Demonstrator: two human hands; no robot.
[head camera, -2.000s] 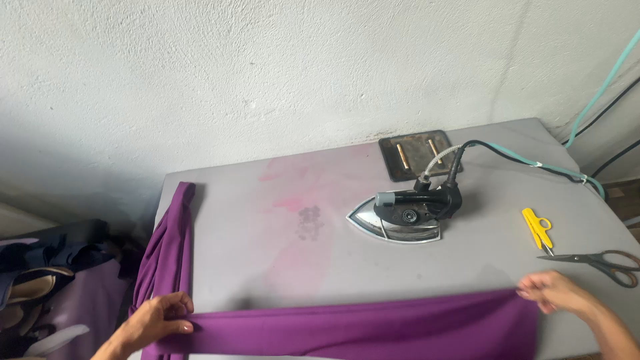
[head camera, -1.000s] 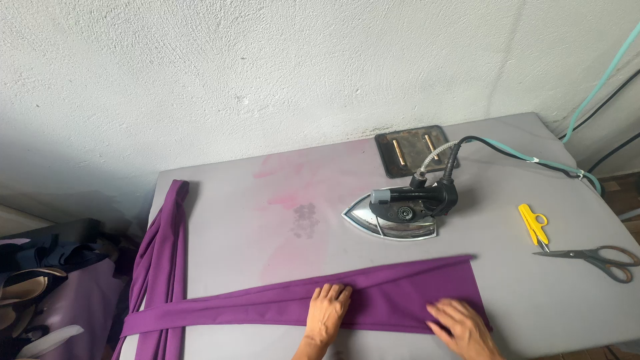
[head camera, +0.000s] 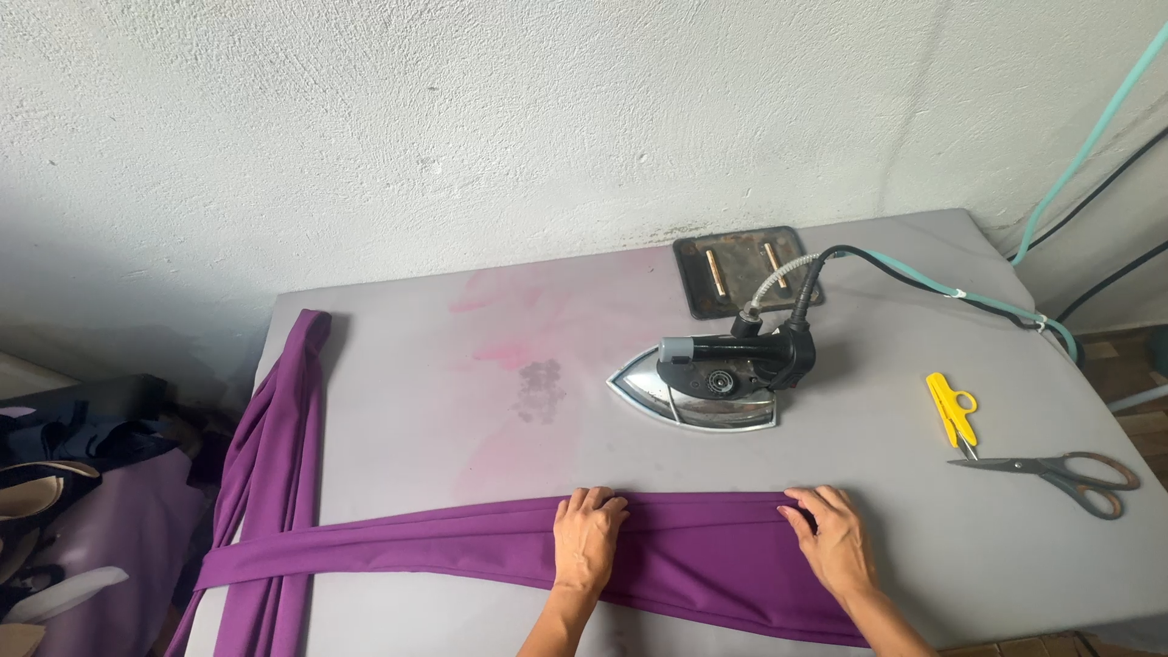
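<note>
A long strip of purple fabric lies across the front of the padded ironing table. Its narrow left end crosses over a gathered purple length that runs along the table's left edge. My left hand grips the upper edge of the strip near its middle, fingers bent over the cloth. With thumb and fingertips my right hand pinches the upper right corner of the wide part. Behind the strip a steam iron rests on its soleplate, tip pointing left, touched by neither hand.
A dark metal iron rest lies by the wall. Yellow thread snips and black-handled scissors are at the right. The iron's cord and a teal hose run off to the right. Dark cloths are piled left of the table.
Two seconds ago my hands were far apart, the left at the crossing of the fabrics. Since one second ago my right hand has moved up to the strip's upper corner, and the strip's upper edge has straightened.
</note>
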